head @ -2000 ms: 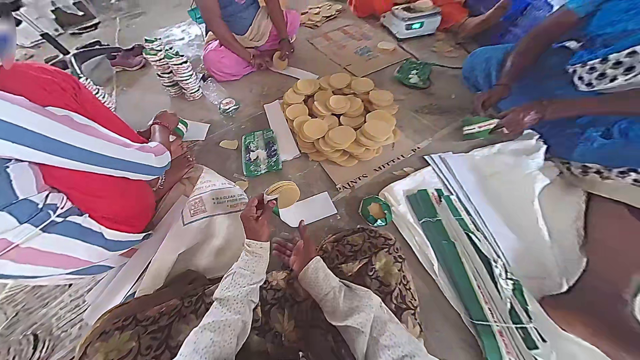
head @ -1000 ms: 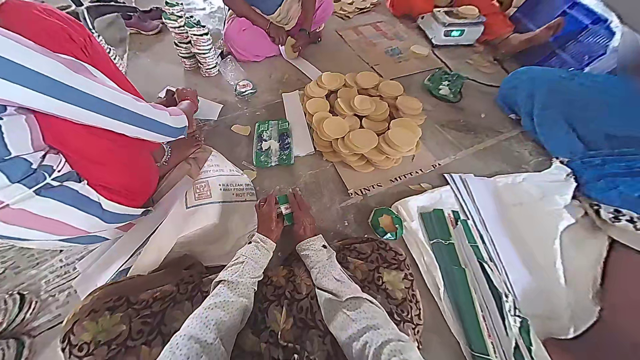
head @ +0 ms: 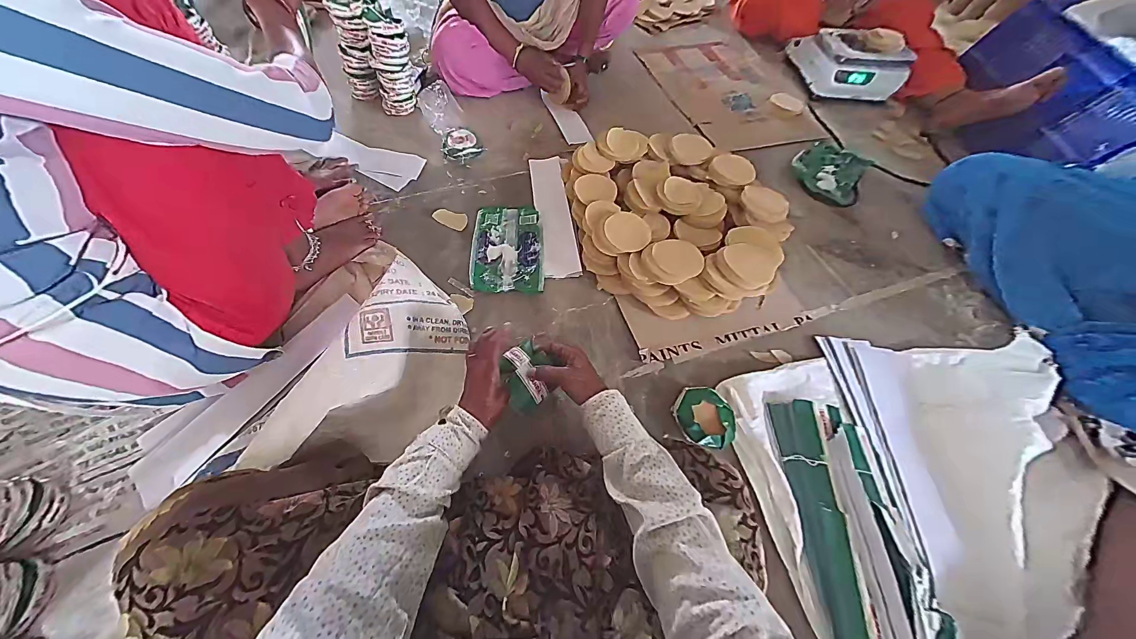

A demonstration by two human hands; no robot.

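A small green and white paper packet (head: 525,376) is held between my two hands, above the floor in front of my lap. My left hand (head: 485,379) grips its left side, and the fingers of my right hand (head: 571,371) press on its right side. What is inside the packet cannot be seen. Beyond my hands lie a green printed wrapper with white paste (head: 507,250), a white paper strip (head: 556,218) and a large heap of flat round tan discs (head: 682,222) on cardboard. To the right of my right hand, a green wrapper with a tan disc in it (head: 705,418) rests on the floor.
Green and white paper strips (head: 821,506) lie on a white sack (head: 976,444) at right. A printed sack (head: 390,355) is at left. Stacked packets (head: 390,62), a digital scale (head: 852,64) and a crumpled green wrapper (head: 830,173) stand farther off. Several people sit around.
Two seconds ago my left hand held several tan discs beside a white paper strip; now both hands are on a green and white packet. The packet has become tilted since one second ago.
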